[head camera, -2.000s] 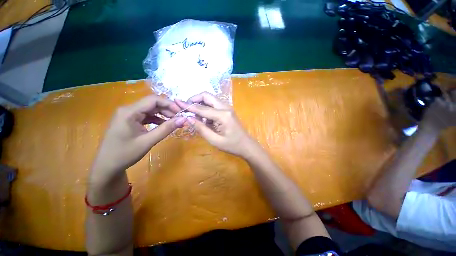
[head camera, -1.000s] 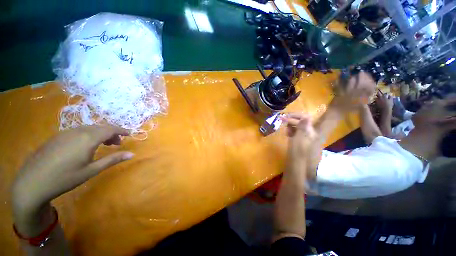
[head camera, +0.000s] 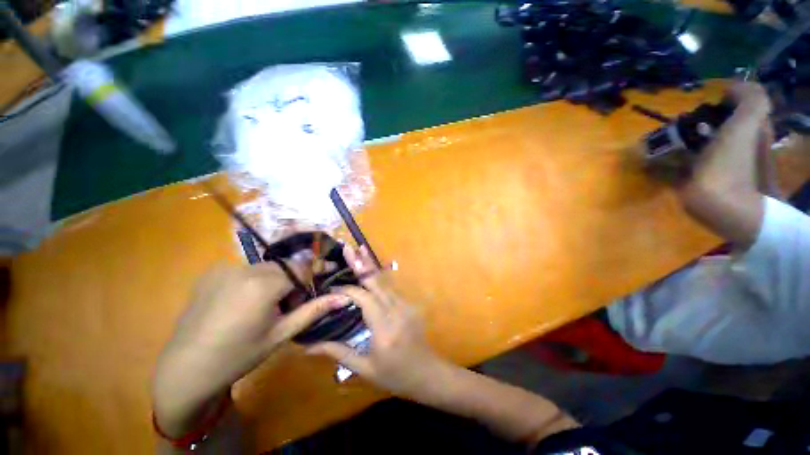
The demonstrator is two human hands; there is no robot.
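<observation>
A round black camera housing [head camera: 321, 332] sits on the orange bench in front of me, its open side up, with dark wires inside. Two straight black antennas stick out from it, one [head camera: 353, 226] on its right side. My left hand [head camera: 233, 324] is at the housing's left, fingers reaching over the opening; they cover what they touch. My right hand [head camera: 384, 331] holds the housing's right side, thumb low near a silver-white block [head camera: 345, 371]. A black cable [head camera: 244, 219] runs up and left from the housing. No clear ring can be made out in my fingers.
A plastic bag [head camera: 289, 124] with clear rings lies behind the housing, partly on the green surface [head camera: 462, 75]. A cable-end wrap with a yellow band [head camera: 120, 105] is at upper left. Black parts [head camera: 586, 49] are heaped at upper right. A coworker's arm [head camera: 730, 182] handles another unit at right.
The housing with its antennas has come from the right to in front of me, before the bag. Both my hands have come together on it. The view has turned back left.
</observation>
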